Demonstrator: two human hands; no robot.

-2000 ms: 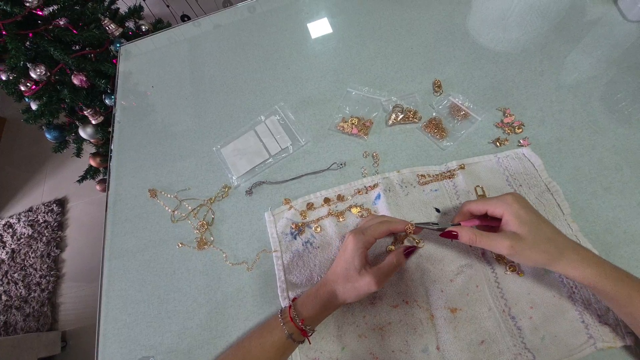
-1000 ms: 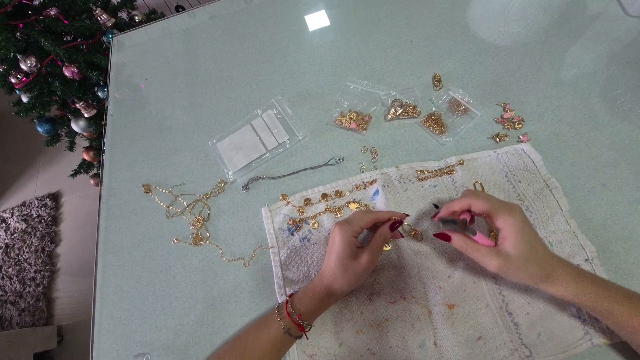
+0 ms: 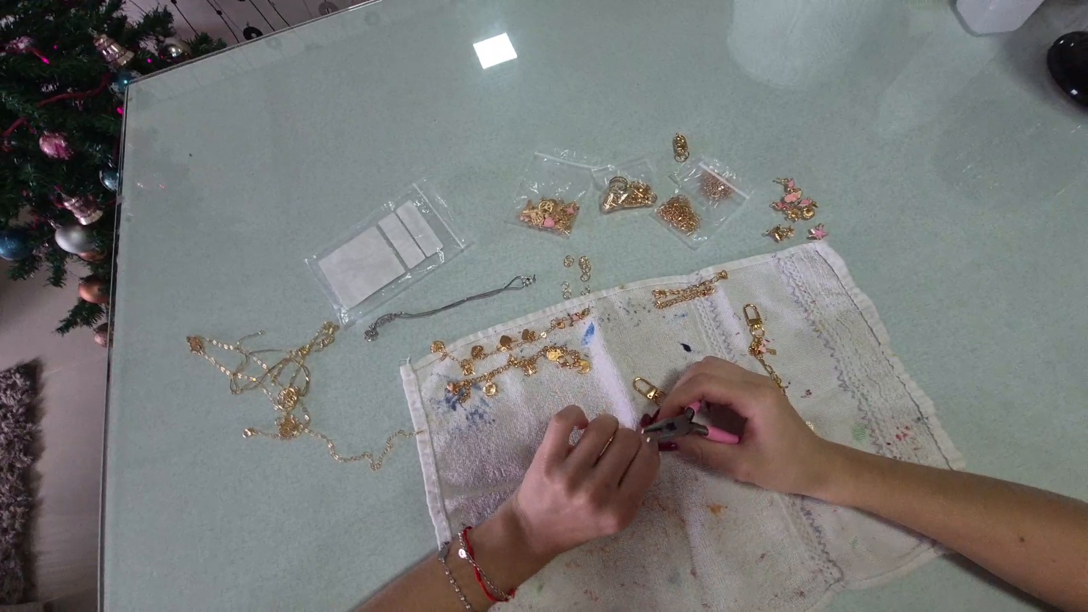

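Note:
My right hand (image 3: 748, 425) grips pink-handled jewellery pliers (image 3: 693, 425), their jaws pointing left at the fingertips of my left hand (image 3: 591, 476). The left fingers are curled and meet the plier tips; what they pinch is hidden. A gold swivel clasp (image 3: 648, 389) shows just above the right fingertips. Both hands are over a stained white towel (image 3: 595, 569). On it lie gold charm bracelets (image 3: 518, 361), a folded gold chain (image 3: 687, 291) and another gold swivel clasp (image 3: 753, 317) with a chain and charm, right of the pliers.
Beyond the towel are small bags of gold findings (image 3: 548, 212), loose jump rings (image 3: 584, 268), pink and gold charms (image 3: 795, 204), a bag with white cards (image 3: 361, 268) and a silver chain (image 3: 450, 306). Tangled gold chains (image 3: 289, 395) lie left on the glass tabletop (image 3: 229, 527). A decorated Christmas tree (image 3: 51, 170) stands at left.
My hands, apart one second ago, have come together, with the plier tips now at my left fingers. The left hand has turned so its back and curled fingers show.

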